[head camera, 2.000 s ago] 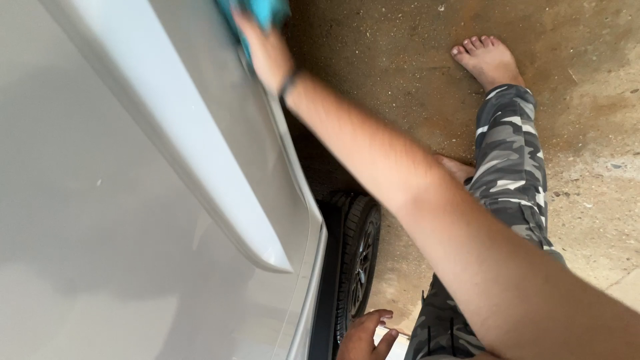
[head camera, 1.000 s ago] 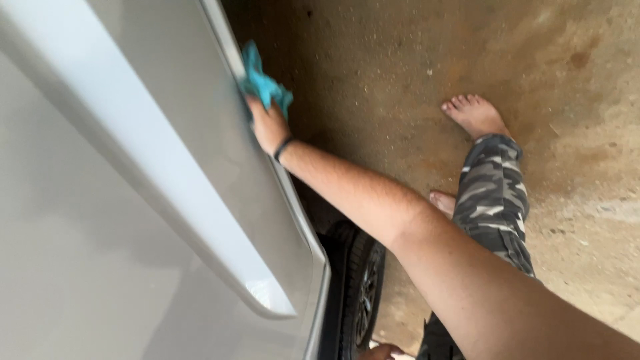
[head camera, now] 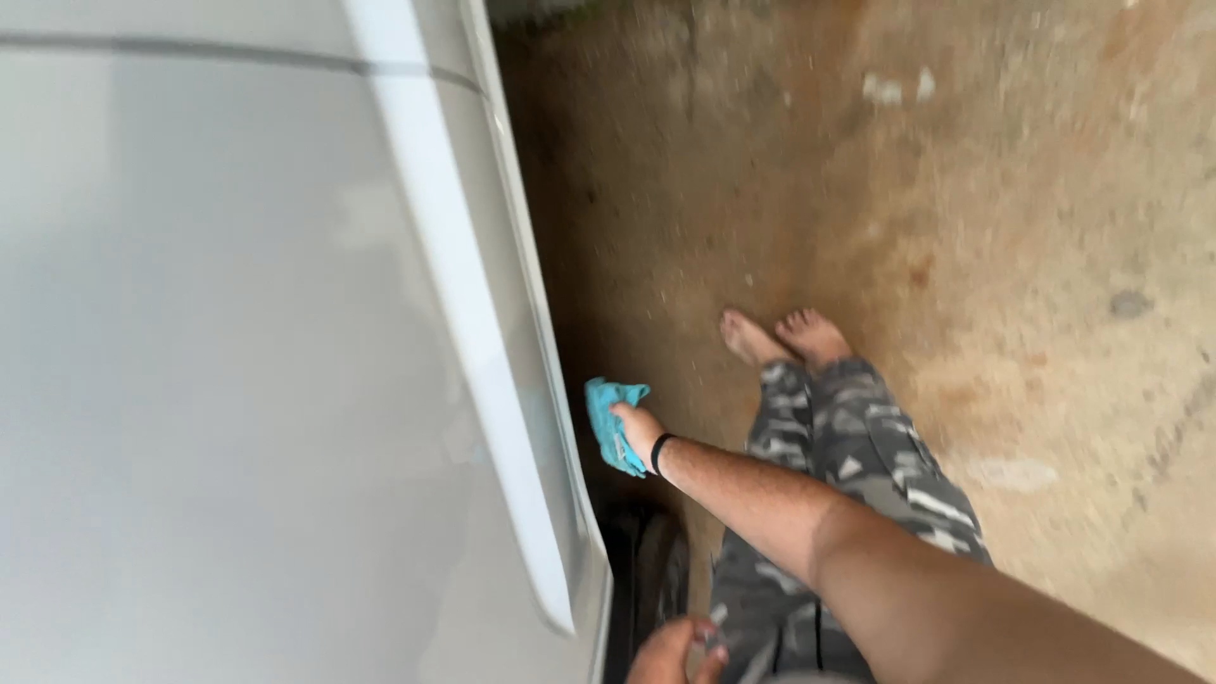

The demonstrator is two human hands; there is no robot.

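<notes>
My right hand, with a dark band at the wrist, grips a turquoise cloth. The bunched cloth shows just right of the lower edge of a light-coloured car's side panel, with a narrow dark gap between them in view. My left hand is low in the frame, near the car's tire. Its fingers are bent and apart, I see nothing held in them, and the frame's bottom edge cuts off part of it. A pale raised strip runs lengthwise along the panel.
A stained concrete floor lies to the right of the car. My bare feet stand close together on it, below camouflage trousers. A dark panel seam crosses the car at the upper left.
My right hand and the cloth have come away from the panel's edge, where they were a second ago. My feet, apart before, are now side by side. The view has shifted along the car.
</notes>
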